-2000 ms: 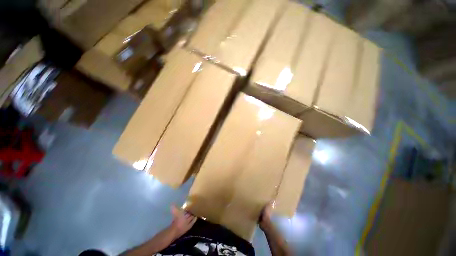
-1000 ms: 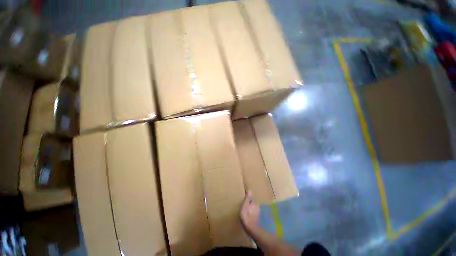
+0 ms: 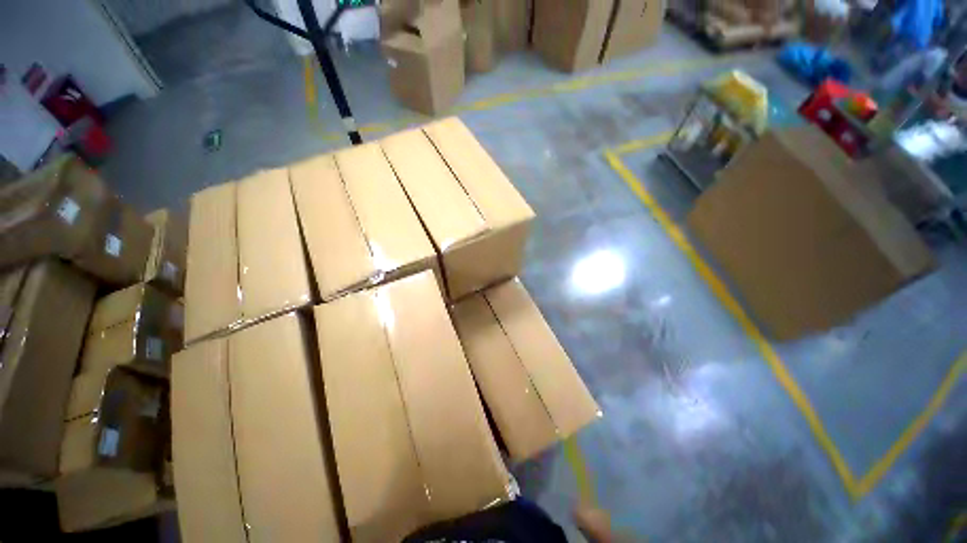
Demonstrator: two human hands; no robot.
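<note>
Sealed brown cartons [image 3: 361, 212] stand in a block before me, with shiny clear tape along their top seams. The nearest carton [image 3: 408, 392] lies right at my body, beside another carton [image 3: 255, 424] on its left. A lower carton [image 3: 527, 366] shows on its right. Of my right hand [image 3: 596, 522] only a small blurred part shows at the bottom edge, off the cartons; its fingers cannot be made out. My left hand is not in view.
More brown cartons [image 3: 117, 350] with white labels are stacked at the left. A large brown carton [image 3: 795, 233] stands at the right by a yellow floor line [image 3: 758, 339]. A dark handle [image 3: 331, 74] rises behind the block. Cartons and a person in blue are at the back.
My right hand has left the side of the nearest carton and dropped to the bottom edge. My left hand has gone out of view. The view has tilted up, showing more floor behind.
</note>
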